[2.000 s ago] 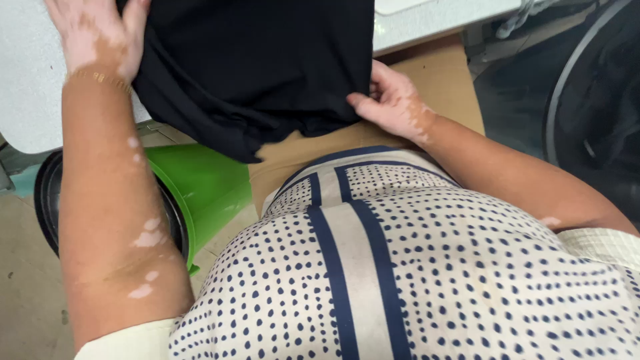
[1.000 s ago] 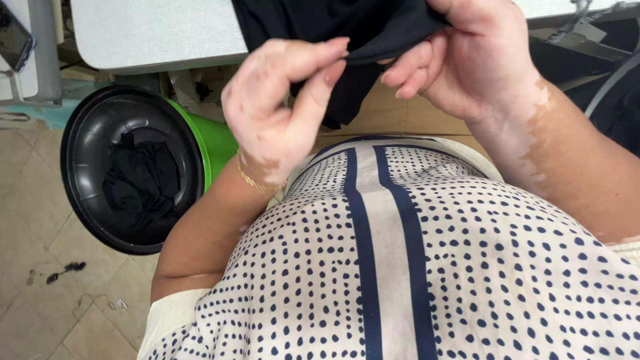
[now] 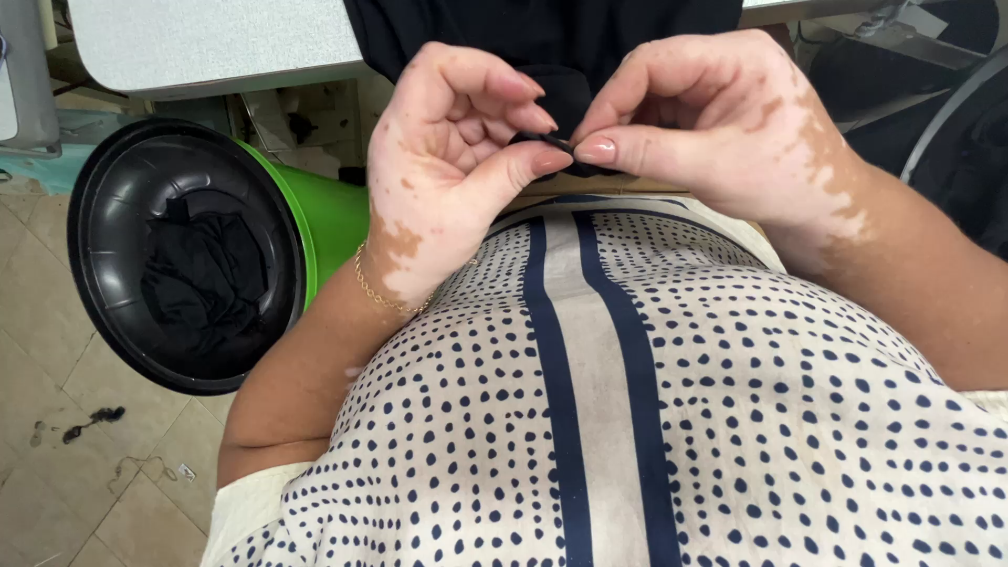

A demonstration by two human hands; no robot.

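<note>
A piece of black fabric point(image 3: 543, 31) hangs over the table's front edge, its upper part cut off by the top of the view. Its lower edge is pinched between the thumb and fingers of my right hand point(image 3: 724, 134). Close beside it, my left hand point(image 3: 457, 157) has its thumb and fingertips on the same small fold of the edge. The two thumbs nearly meet above my dotted shirt. The fingers hide most of the pinched part.
A light grey table point(image 3: 220, 39) spans the top left. Below it a green bucket point(image 3: 327, 213) with a black inner rim holds crumpled black fabric point(image 3: 209, 276). Cardboard point(image 3: 630, 185) lies under the hands. At right is a dark round object point(image 3: 969, 157). Dark scraps and thread lie on the tiled floor.
Two seconds ago my hands were spread at the fabric's two sides; now they are close together at its edge. Since one second ago, more of the fabric shows behind them.
</note>
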